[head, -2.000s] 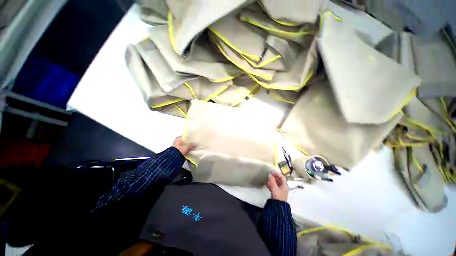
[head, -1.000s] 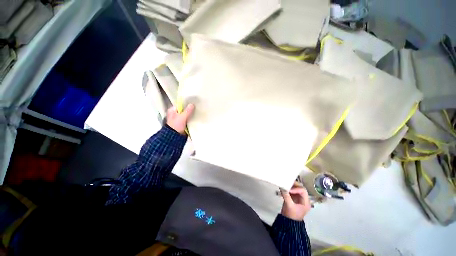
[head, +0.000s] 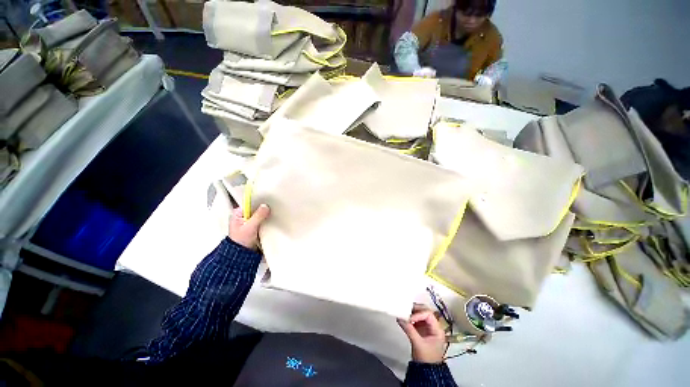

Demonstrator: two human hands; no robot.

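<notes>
A beige bag body [head: 348, 219] with yellow binding along its side edges lies spread in front of me, its lower part very bright. My left hand [head: 248, 227] grips its left edge, thumb on top and fingers hidden below. My right hand [head: 424, 332] is at its lower right corner, with thumb and fingertips pinching the edge. Just right of that hand stands a round tool cup [head: 481, 311] with dark handles. Small tools lie beside the cup, too blurred to tell.
A stack of folded bags [head: 246, 83] stands at the back left. More bags [head: 507, 181] lie right of the bag, with a heap [head: 643, 219] at the far right. A person [head: 454, 45] sits across the table. Another bag pile [head: 68, 68] is at the far left.
The small folded piece shape has given way to a large spread bag held at both sides. The view has tilted up, showing the person and back stack.
</notes>
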